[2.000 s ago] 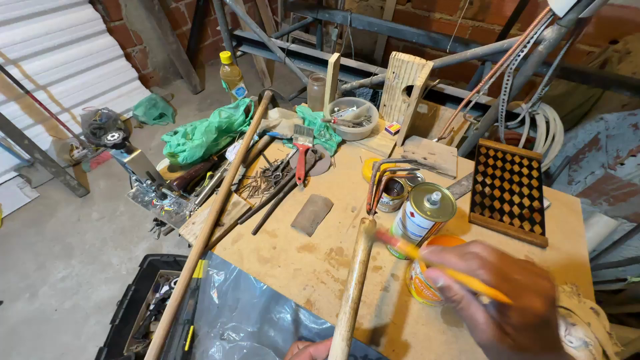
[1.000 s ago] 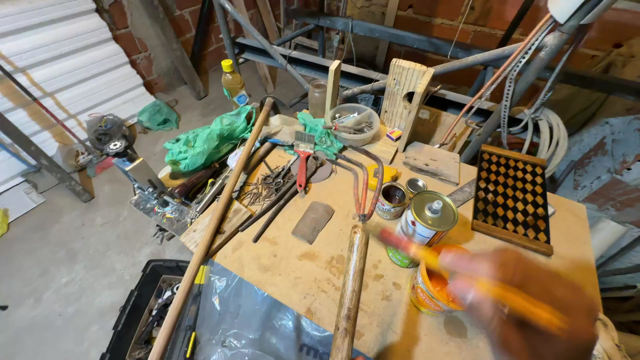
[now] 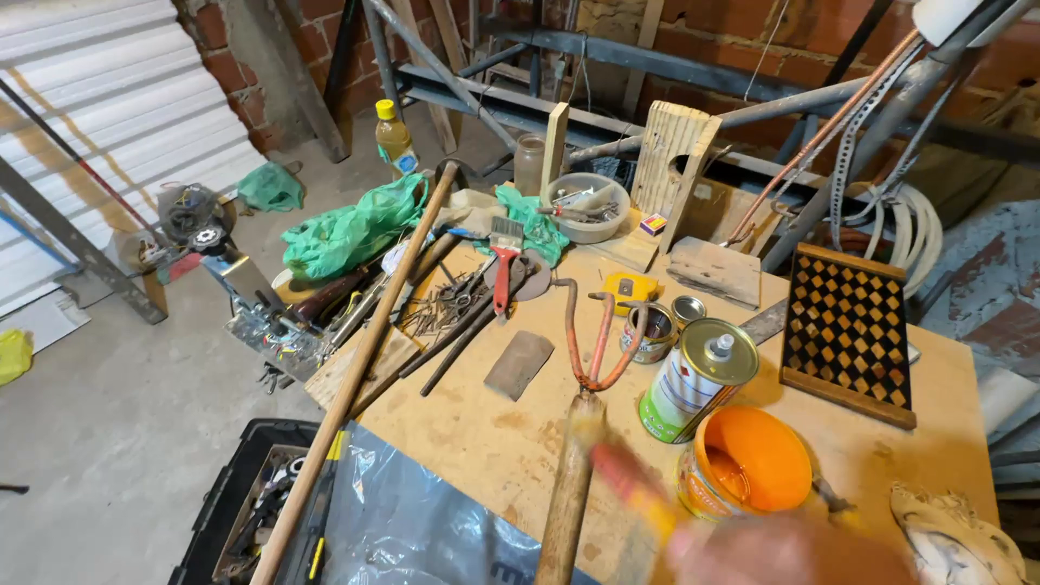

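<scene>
My right hand (image 3: 780, 552), blurred at the lower right, is shut on a paintbrush (image 3: 634, 487) with a yellow and red handle. Its bristles touch the upper end of the wooden handle (image 3: 566, 496) of a three-pronged hand cultivator. The cultivator's orange-red bent tines (image 3: 597, 357) point away from me over the board. Just right of the brush stands an open orange tub (image 3: 751, 463) with some liquid inside. Behind it is a metal solvent can (image 3: 699, 378) with a white spout. My left hand is out of the frame.
Around the work lie a yellow tape measure (image 3: 630, 291), a small open can (image 3: 648, 333), a sanding block (image 3: 520, 366), a red-handled paintbrush (image 3: 502, 276) and a checkered wooden board (image 3: 849, 333). A long wooden pole (image 3: 366, 357) crosses the left side. A crumpled cloth (image 3: 955, 532) rests at the right corner.
My left hand, at the bottom edge two seconds ago, has gone from view. My right hand has moved lower in the view, with the brush still at the cultivator's handle.
</scene>
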